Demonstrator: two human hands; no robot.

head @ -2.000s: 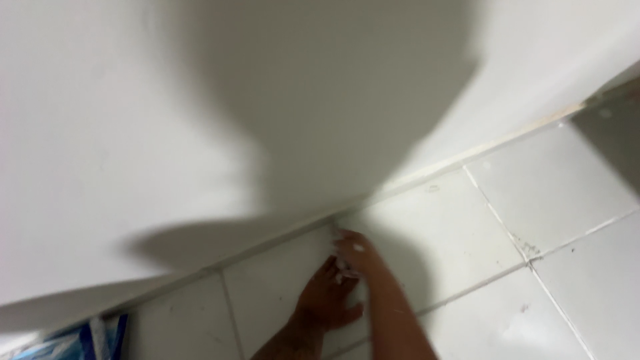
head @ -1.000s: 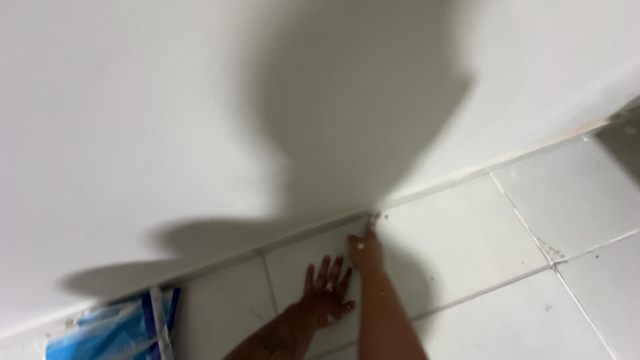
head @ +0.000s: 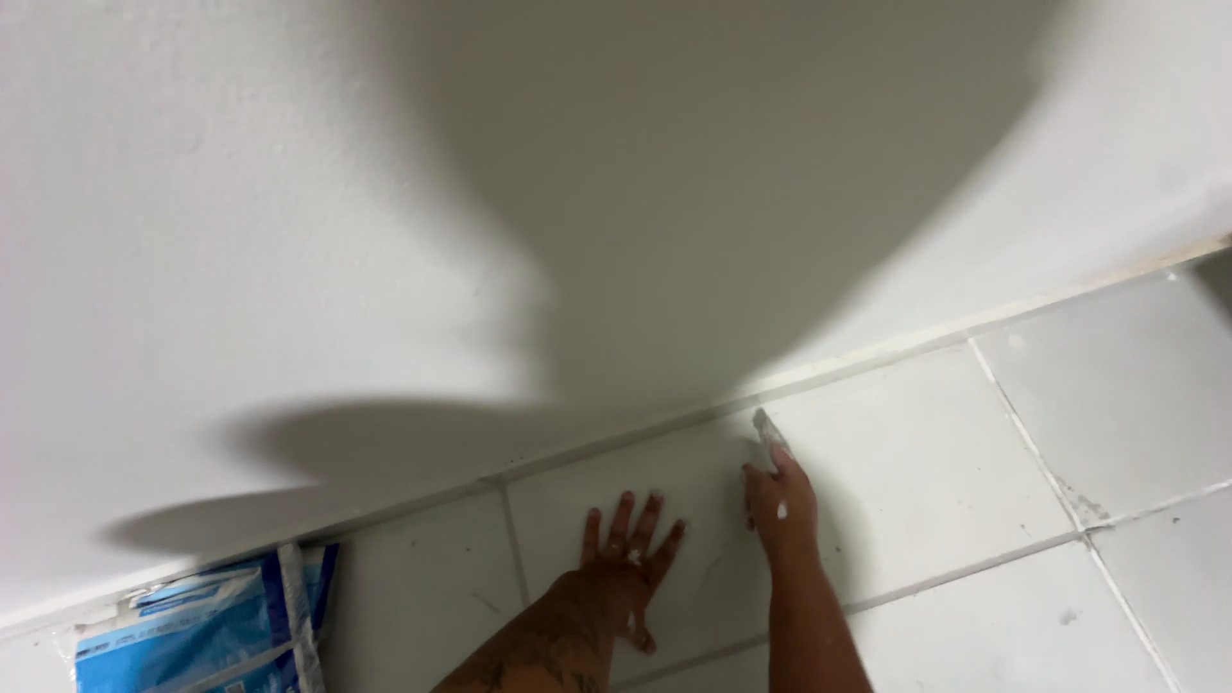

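Observation:
My left hand [head: 630, 573] lies with its fingers spread over a pale floor tile [head: 674, 472], holding nothing; white smears mark the skin. To its right, my right hand [head: 782, 500] grips a small tool with a flat grey tip [head: 767, 426], perhaps a putty knife; the fingers hide most of it. The tip points at the seam where the white wall [head: 289, 241] meets the floor. White paste shows on the back of the right hand.
A blue and white plastic bag [head: 192, 626] with a whitish strip [head: 301, 616] across it lies against the wall at lower left. Grout lines [head: 1020, 433] cross the floor. A dark area [head: 1215, 279] borders the tiles at far right.
My hands were together two seconds ago and are now apart. The left hand has opened flat with its fingers spread. More of the blue bag shows than at first.

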